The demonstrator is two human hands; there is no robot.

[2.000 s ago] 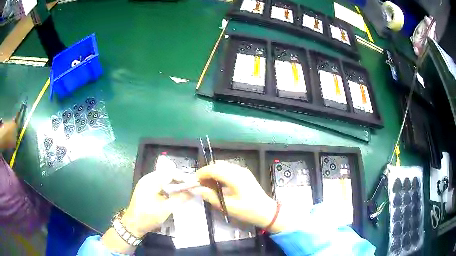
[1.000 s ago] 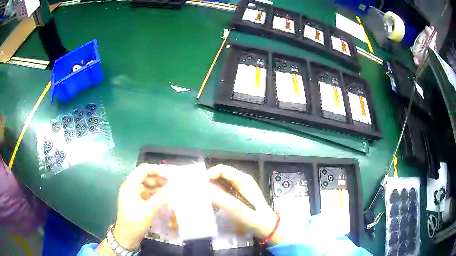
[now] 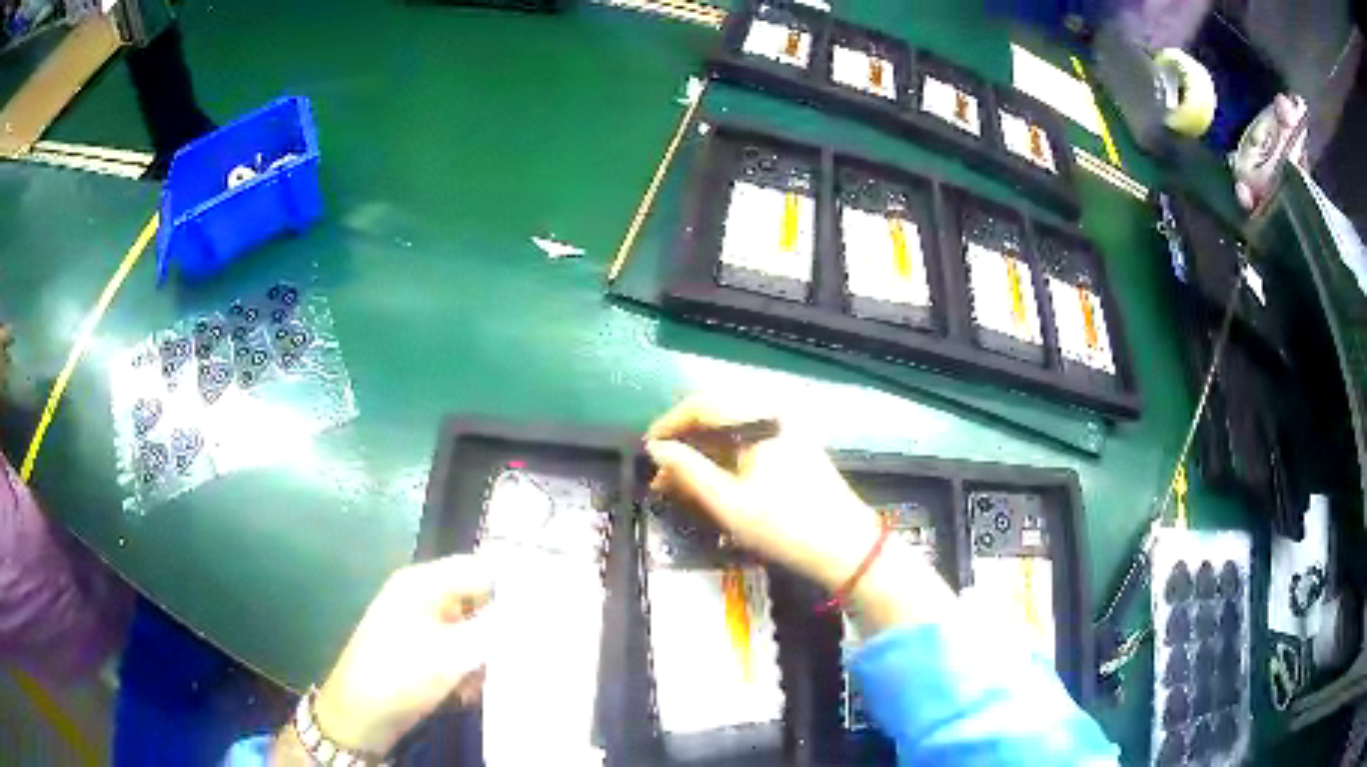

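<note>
The near black foam tray (image 3: 627, 599) holds phone units in four slots. My left hand (image 3: 412, 644) is at the leftmost slot, its fingers pinched on the left edge of a white sheet (image 3: 543, 659) that lies over that phone's white area. A red mark and pale camera end show above it. My right hand (image 3: 757, 487) is over the top of the second slot, closed around a slim dark tool (image 3: 750, 432), mostly hidden by the fingers. The second phone (image 3: 712, 644) shows an orange strip. My right forearm partly covers the third phone. The fourth phone (image 3: 1005, 562) shows its camera circles.
Two more trays of phones (image 3: 900, 337) stand farther back. At left are a blue bin (image 3: 240, 195) and a clear film with dark rings (image 3: 225, 375). At right are a sheet of black discs (image 3: 1202, 644) and a tape roll (image 3: 1186, 90). A person's pink sleeve shows far left.
My hands have moved apart. The white sheet has gone from between them to my left hand over the first phone. My right hand has moved up and right, uncovering the second phone.
</note>
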